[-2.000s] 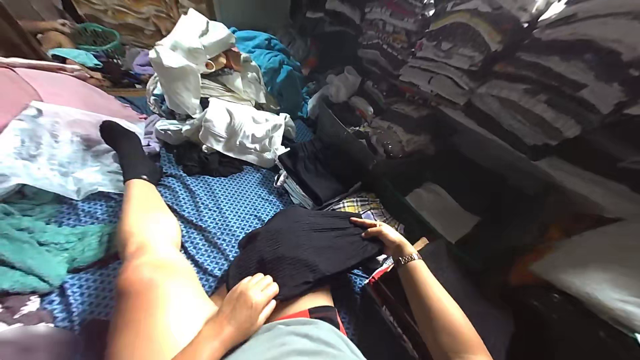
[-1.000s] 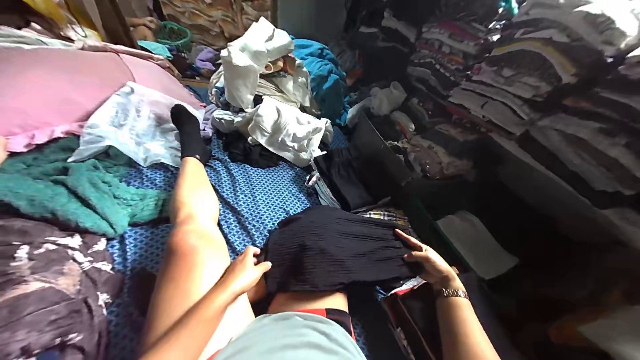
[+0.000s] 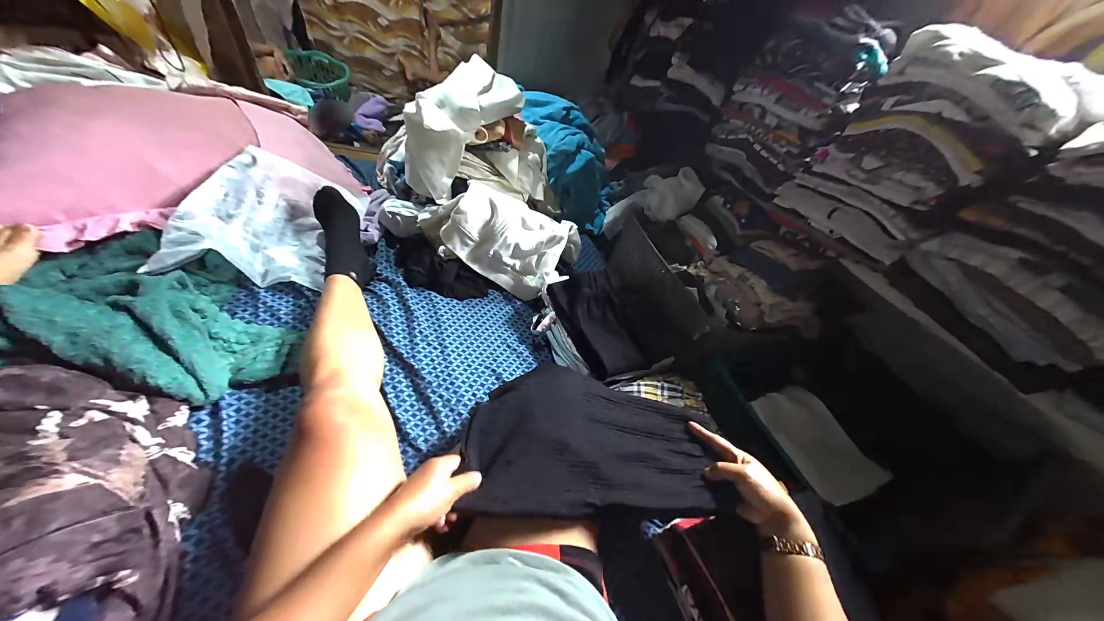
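A black textured cloth garment (image 3: pixel 586 444) lies spread across my lap and thigh. At its left edge, my left hand (image 3: pixel 435 492) pinches the fabric between thumb and fingers. My right hand (image 3: pixel 746 479) grips the opposite edge, its index finger stretched along the cloth; a bracelet or watch is on that wrist. Just beyond the garment are a yellow plaid cloth (image 3: pixel 664 390) and a folded dark garment (image 3: pixel 595 323). My outstretched leg wears a black sock (image 3: pixel 339 237).
White clothes (image 3: pixel 500 237) are heaped on the blue patterned sheet (image 3: pixel 457 345). A green fluffy cloth (image 3: pixel 164 319), a pink cushion (image 3: pixel 147 147) and a plastic bag (image 3: pixel 250 216) lie left. Stacked clothes (image 3: pixel 897 172) fill the right side. Part of another person's hand (image 3: pixel 15 252) shows at far left.
The black garment, loosely bunched two seconds ago, is now spread flatter between my hands. My left hand has moved from its near edge to its left edge. The view has swung left.
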